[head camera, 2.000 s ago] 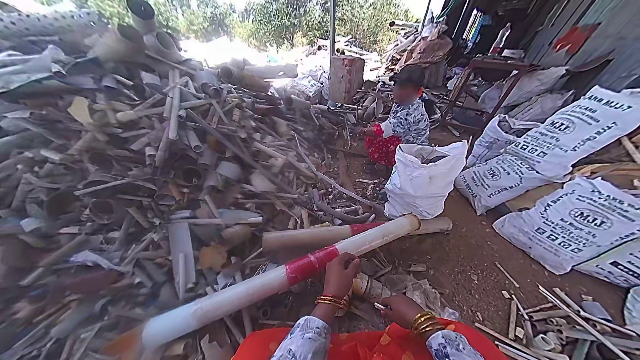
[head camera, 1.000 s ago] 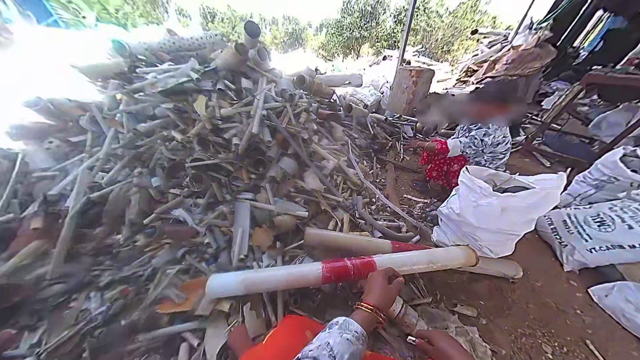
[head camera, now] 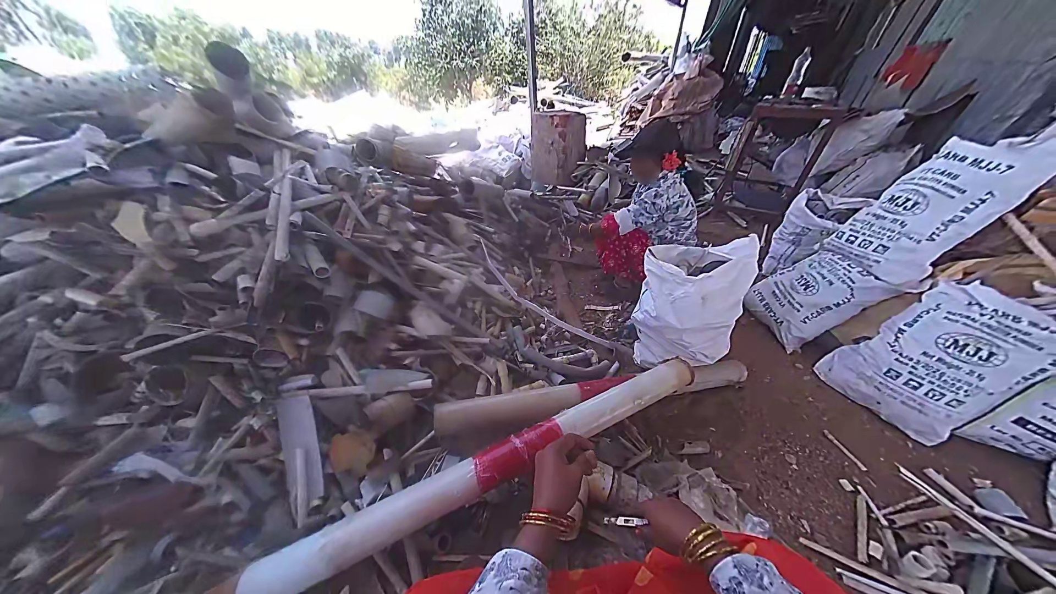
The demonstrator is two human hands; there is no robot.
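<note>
A long white plastic pipe (head camera: pixel 388 528) with a red band runs slantwise in front of me, its far end raised to the right. My left hand (head camera: pixel 563 472) is at the near side of the red band, fingers curled against the pipe; how firmly they grip is unclear. My right hand (head camera: pixel 670 521), lower right, holds a small metal-looking tool (head camera: pixel 625 520), perhaps a cutter blade, pointing left. A second pipe (head camera: pixel 511 407), beige with a red band, lies behind the white one. Beneath my hands is a shorter cream pipe piece (head camera: pixel 601 483), partly hidden.
A large heap of scrap pipes (head camera: pixel 330 272) fills the left. A person (head camera: pixel 660 202) crouches beyond an open white sack (head camera: pixel 697 301). Filled printed sacks (head camera: pixel 949 363) lie at the right, with scrap strips (head camera: pixel 907 528) below. A wooden table (head camera: pixel 796 111) stands behind.
Since one second ago the white pipe has tilted, its left end now nearer to me. My right hand shows more fully with the small tool. The view has turned right.
</note>
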